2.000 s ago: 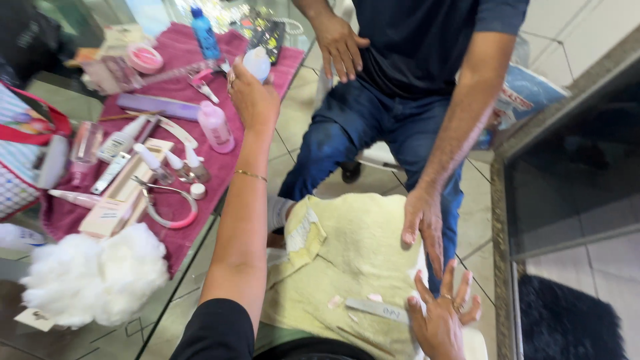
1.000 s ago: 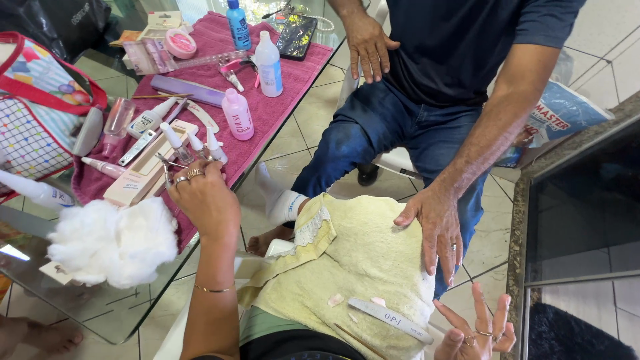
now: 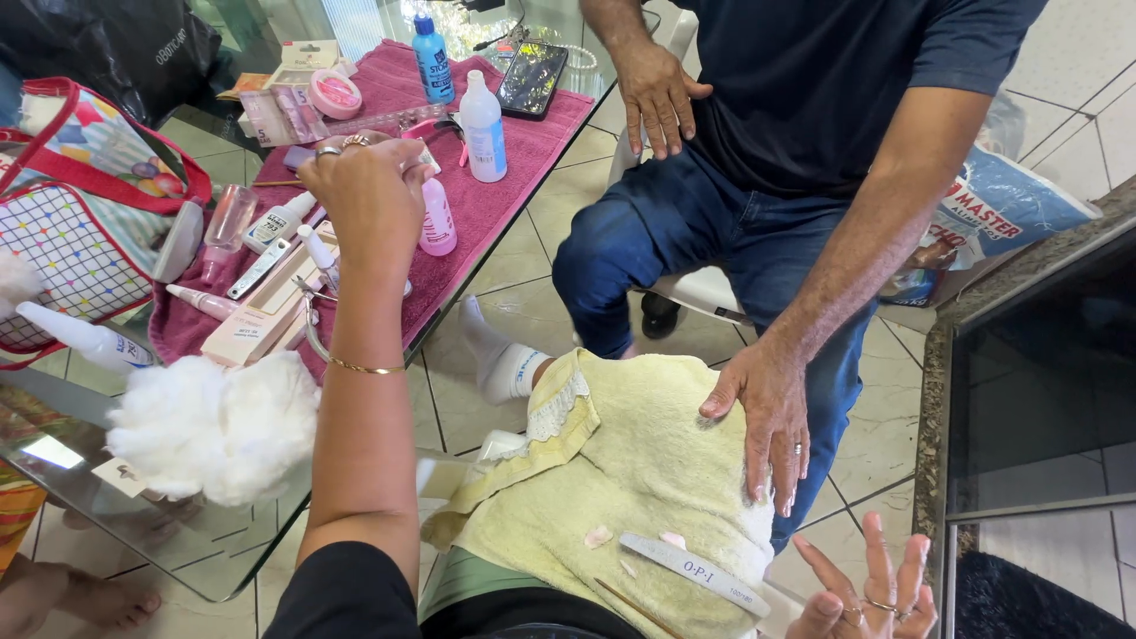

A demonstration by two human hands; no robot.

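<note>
My left hand (image 3: pixel 368 182) is over the maroon towel (image 3: pixel 532 133) on the glass table, fingertips bent together beside a pink bottle (image 3: pixel 438 222); whether they hold anything cannot be told. Behind my wrist lie cuticle nippers (image 3: pixel 311 311) and small white-capped bottles (image 3: pixel 321 259). My right hand (image 3: pixel 865 590), fingers spread, is at the lower right, partly cut off. Left of it a nail file (image 3: pixel 694 572) and a thin wooden stick (image 3: pixel 635 608) lie on the yellow towel (image 3: pixel 639 444) over my lap. Another person's hand (image 3: pixel 772 417) rests on that towel's right edge.
A clear bottle with blue liquid (image 3: pixel 483 133), a blue bottle (image 3: pixel 433 62) and a phone (image 3: pixel 532 80) are at the table's far side. Cotton (image 3: pixel 217 426) sits near its front edge, a checked bag (image 3: pixel 80 213) at left. The other person's second hand (image 3: pixel 657 98) is by their thigh.
My left hand was at the clear bottle, let it go, moved down to the small bottles and nippers, then away toward the pink bottle. My right hand has left the nail file's end.
</note>
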